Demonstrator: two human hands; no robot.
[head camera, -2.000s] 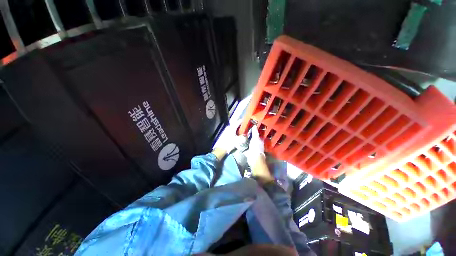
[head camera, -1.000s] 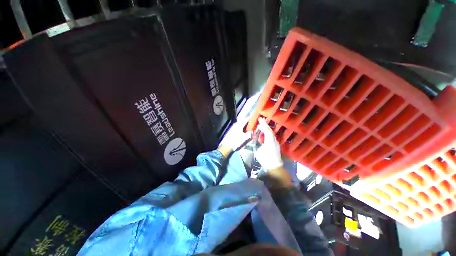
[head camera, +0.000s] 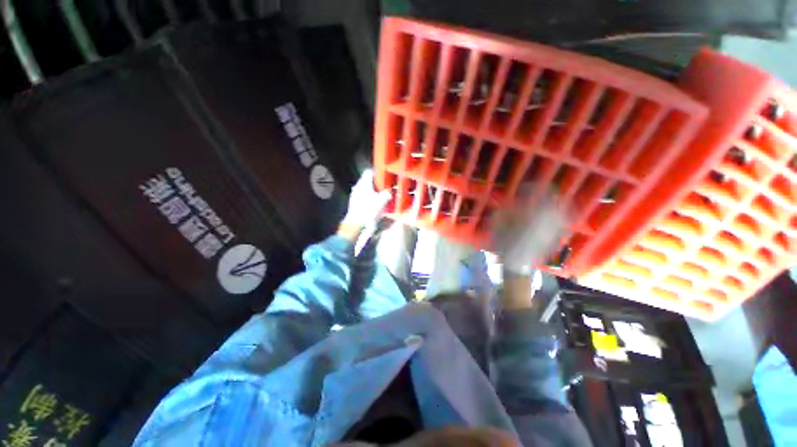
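Note:
The red slotted tray (head camera: 511, 135) lies tilted in front of me, with small parts in several of its pockets. My left hand (head camera: 365, 202), in a white glove, is at the tray's near left corner, its fingers against the edge. My right hand (head camera: 530, 229), gloved and blurred by motion, is over the tray's near edge, right of the middle. Whether it holds anything cannot be told. A second red tray (head camera: 699, 218) with smaller pockets adjoins on the right.
Tall black boxes (head camera: 131, 188) with white lettering stand at the left. Black boxes with white and yellow labels (head camera: 642, 336) are at the lower right. A light blue sleeve (head camera: 776, 388) shows at the right edge. A dark surface lies behind the tray.
My right hand has moved right, away from my left hand, along the tray's near edge. The tray appears turned and further left in view. My left hand is now at its corner.

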